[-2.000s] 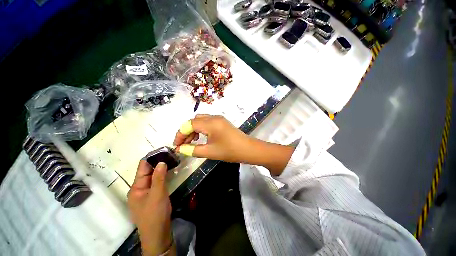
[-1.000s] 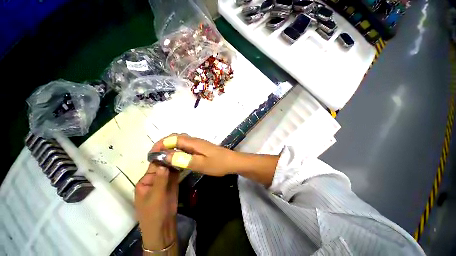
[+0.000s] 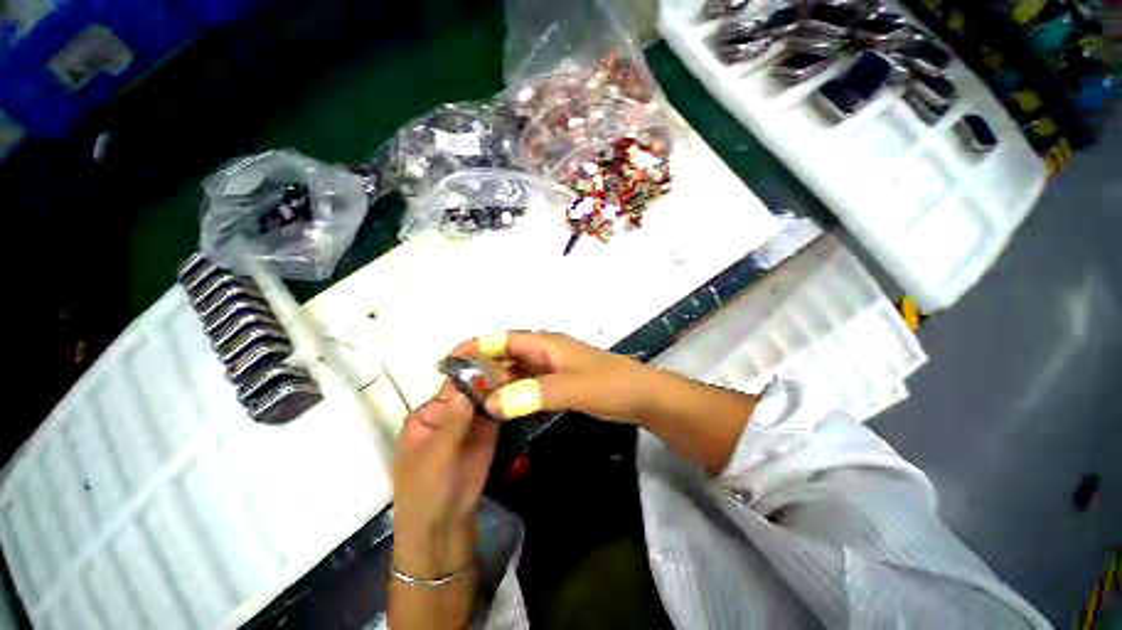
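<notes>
A small dark watch case (image 3: 473,379) with a silver-grey rim is held on edge between both hands, above the front edge of the white-yellow work sheet (image 3: 529,289). My left hand (image 3: 441,449) grips it from below. My right hand (image 3: 554,374), with pale yellow finger cots on thumb and finger, touches its right side. A small red spot shows on the case. Fingers hide part of the case. A loose pile of red-orange and white flex parts (image 3: 621,185) lies at the back of the sheet, with a thin dark item (image 3: 571,236) at its edge.
The left white tray (image 3: 148,443) holds a row of cases (image 3: 250,338). Clear bags of dark parts (image 3: 286,212) and a reddish bag (image 3: 584,99) stand behind the sheet. The back right tray (image 3: 849,185) holds jumbled cases. Spare ribbed trays (image 3: 800,326) lie to my right.
The view has shifted, so the bench sits further right and blue bins show more at the back left. The case, flat in my left hand two seconds ago, is now on edge between both hands.
</notes>
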